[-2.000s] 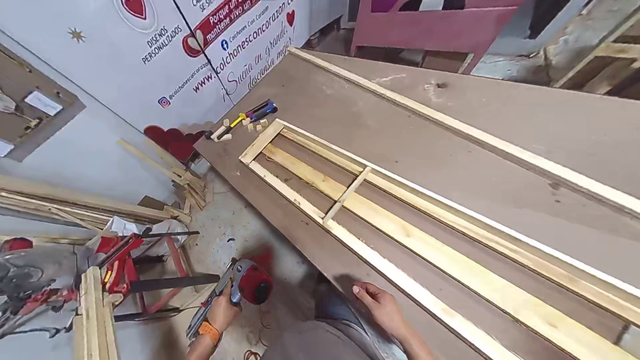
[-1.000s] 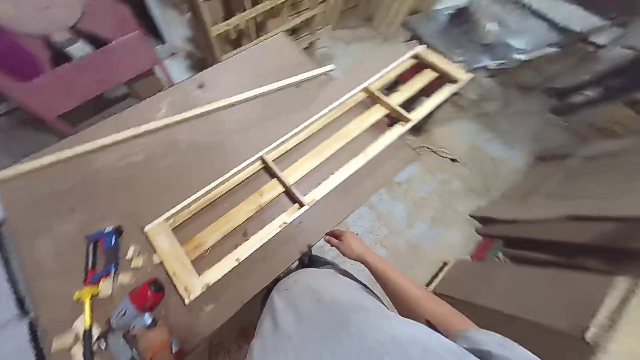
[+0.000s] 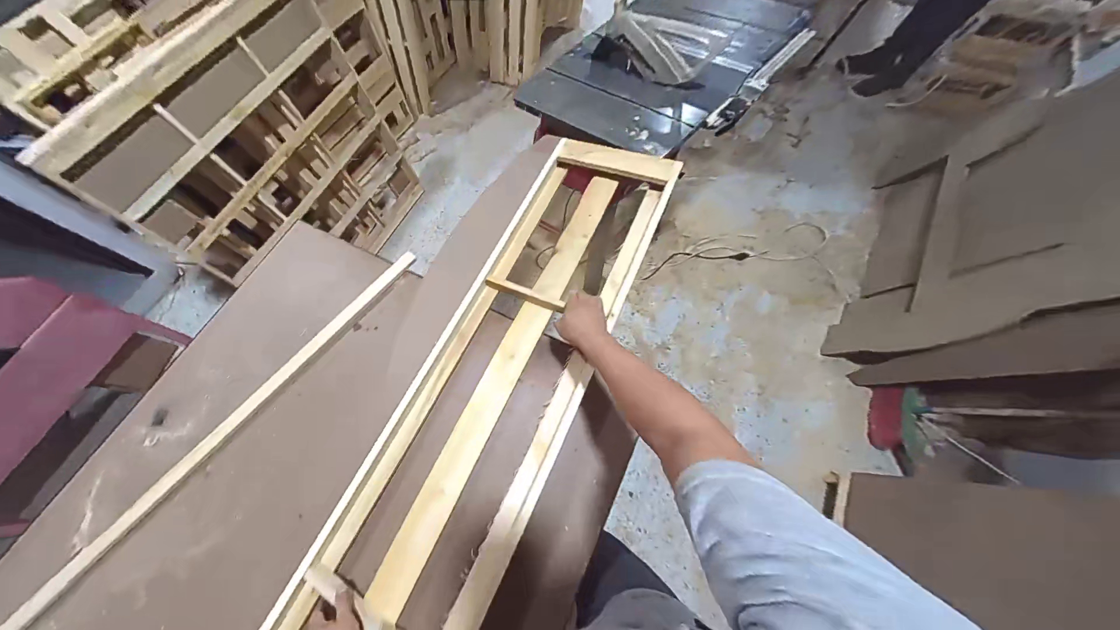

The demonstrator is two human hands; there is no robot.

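A long rectangular wooden frame (image 3: 490,376) with a central slat and short crosspieces lies on the brown tabletop (image 3: 236,464), its far end past the table's edge. My right hand (image 3: 582,321) is closed on the frame at the right end of the far crosspiece (image 3: 525,293), next to the side rail. At the bottom edge of the view my left hand (image 3: 335,612) is at the near crosspiece (image 3: 324,579), partly cut off; its fingers touch the wood. A loose wooden strip (image 3: 219,437) lies on the table, left of the frame.
Beyond the frame stands a table saw (image 3: 621,92). Slatted wooden frames (image 3: 236,131) lean at the upper left. A cable (image 3: 744,255) lies on the floor at the right, near brown panels (image 3: 1006,219). A person's legs (image 3: 919,44) show at the top right.
The view has swung round toward the frame's far end. My right hand, off the frame one second ago, now grips it. My left hand, holding a power tool two seconds ago, is now at a crosspiece.
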